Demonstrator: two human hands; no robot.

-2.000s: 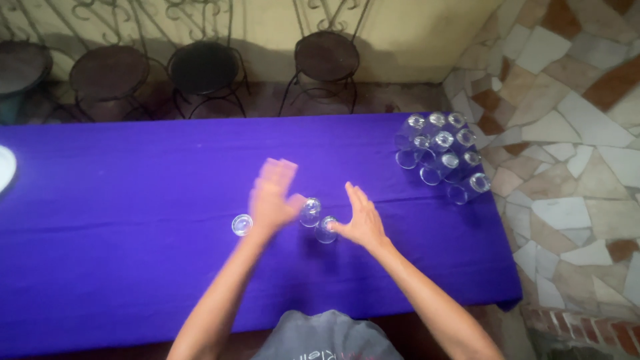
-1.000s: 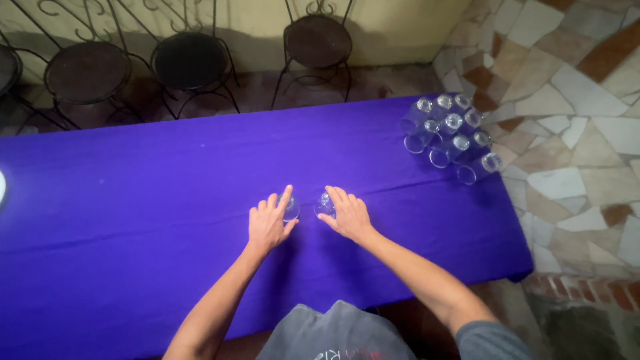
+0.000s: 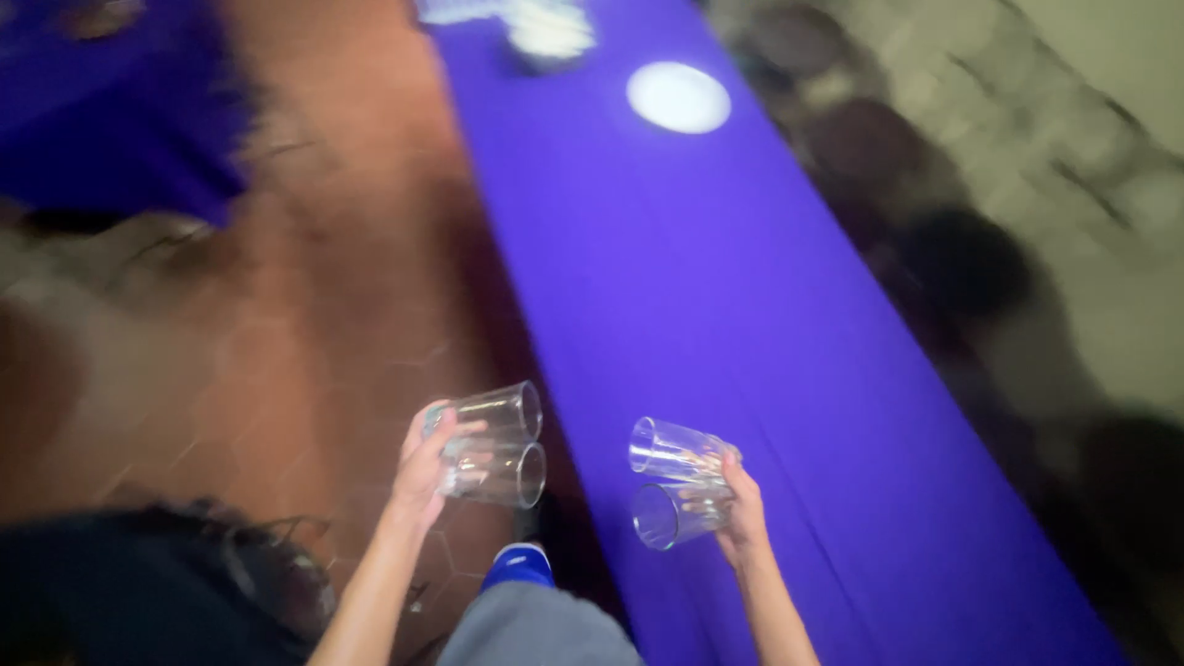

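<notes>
Two clear drinking glasses, an upper one (image 3: pixel 499 413) and a lower one (image 3: pixel 499 474), are gripped by their base ends in my left hand (image 3: pixel 427 462), over the tiled floor beside the table. My right hand (image 3: pixel 743 509) grips two more clear glasses, an upper one (image 3: pixel 680 449) and a lower one (image 3: pixel 671 514), above the purple tablecloth (image 3: pixel 721 305). All four lie tilted nearly sideways, and the rims of each pair point toward the other pair.
A white round plate (image 3: pixel 678 97) lies toward the table's far end, with blurred white items (image 3: pixel 550 32) beyond it. Dark round-seated chairs (image 3: pixel 962 264) line the right side. Another purple-covered table (image 3: pixel 111 111) stands at far left. A dark blurred shape (image 3: pixel 157 583) is at lower left.
My hands have lifted from the tabletop, each now with two glasses. The view has swung strongly along the table, and the group of glasses at its end is out of view.
</notes>
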